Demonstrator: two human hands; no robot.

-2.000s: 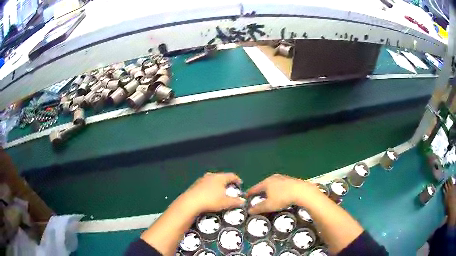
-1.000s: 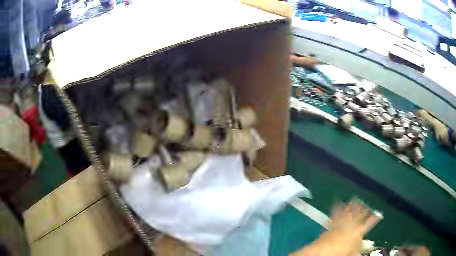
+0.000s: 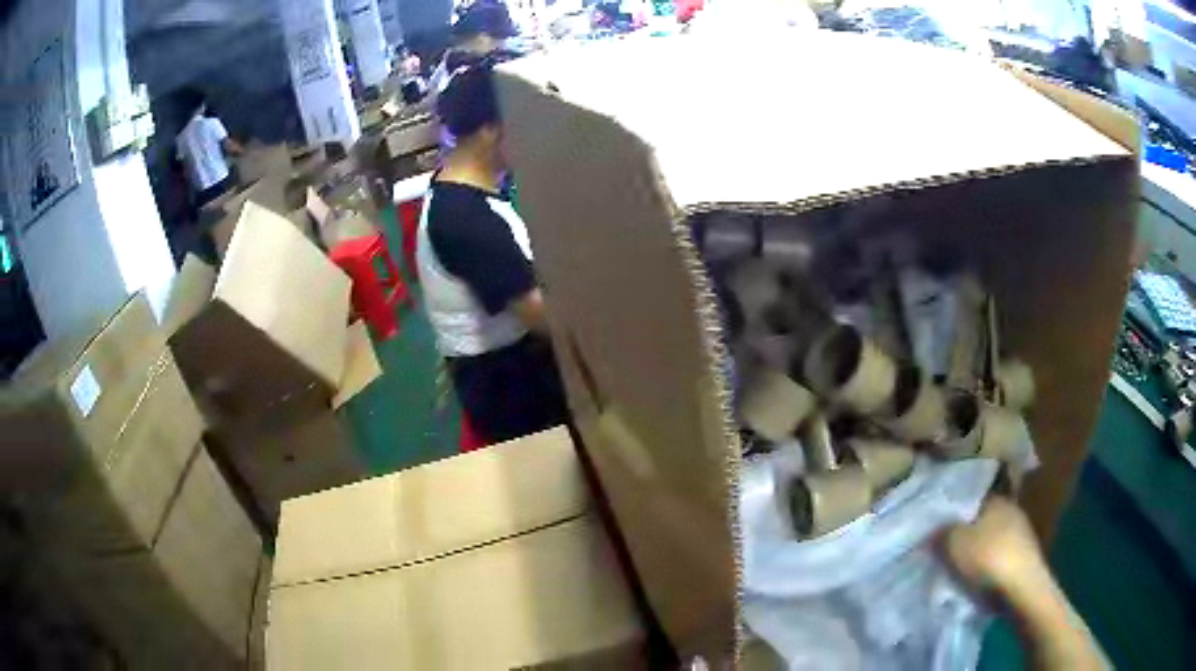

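A large open cardboard carton point(image 3: 603, 328) lies on its side in front of me, its opening facing right. Taupe handled housings point(image 3: 836, 498) with round open heads are piled inside it. A crumpled translucent wrapping sheet point(image 3: 820, 577) covers the lower part of the opening and hangs down. My left hand point(image 3: 997, 544) is at the lower right of the opening, over the sheet and just below the nearest housings. It is blurred, and its fingers are not clear. My right hand is not in view.
A closed carton point(image 3: 446, 551) stands left of the open one. More cartons point(image 3: 131, 446) are stacked at far left. A person point(image 3: 479, 275) is behind the open carton, near a red stool point(image 3: 371, 282). The green belt point(image 3: 1141, 537) and small fittings point(image 3: 1154, 367) show at right.
The view has swung left from the bench with white-topped cups to the carton. My left hand has moved from the cups to the carton's opening. My right hand has left the picture.
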